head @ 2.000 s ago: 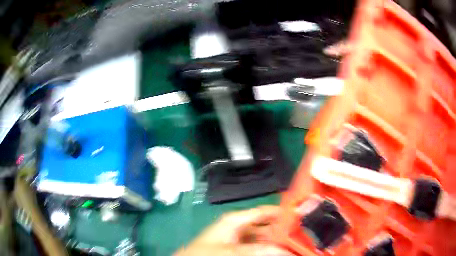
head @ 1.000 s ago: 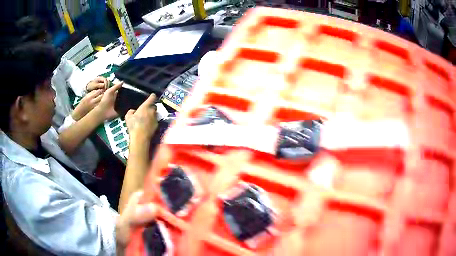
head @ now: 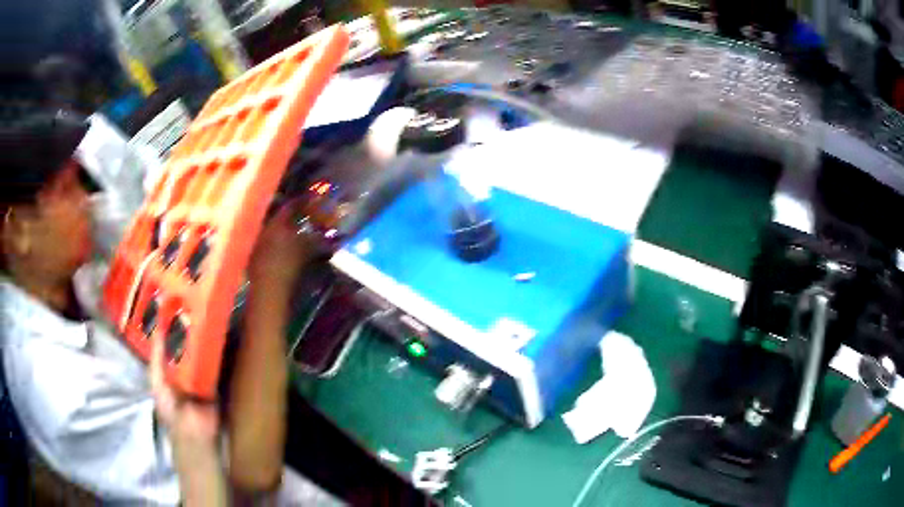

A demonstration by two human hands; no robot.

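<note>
The orange tray (head: 223, 188) is tilted up steeply at the left, in front of a seated person. Several dark watch bodies show in its lower pockets, blurred. My left hand (head: 190, 431) is at the tray's bottom corner and grips it, with the forearm running down to the lower edge. Another bare forearm (head: 266, 366) stands just right of the tray; it appears to be the seated person's. My right hand is not in view.
A blue box (head: 486, 287) with a clear barrel on top stands mid-bench. Right of it are a crumpled white wipe (head: 620, 386), a black press (head: 738, 426) with a silver lever, a dispenser bottle (head: 860, 411) and an orange stick (head: 859, 443). The seated person (head: 79, 386) is at left.
The tray has moved left and away from me and is now tilted steeply, uncovering the bench. The blue box, wipe and press are back in view. My left hand has moved left with the tray.
</note>
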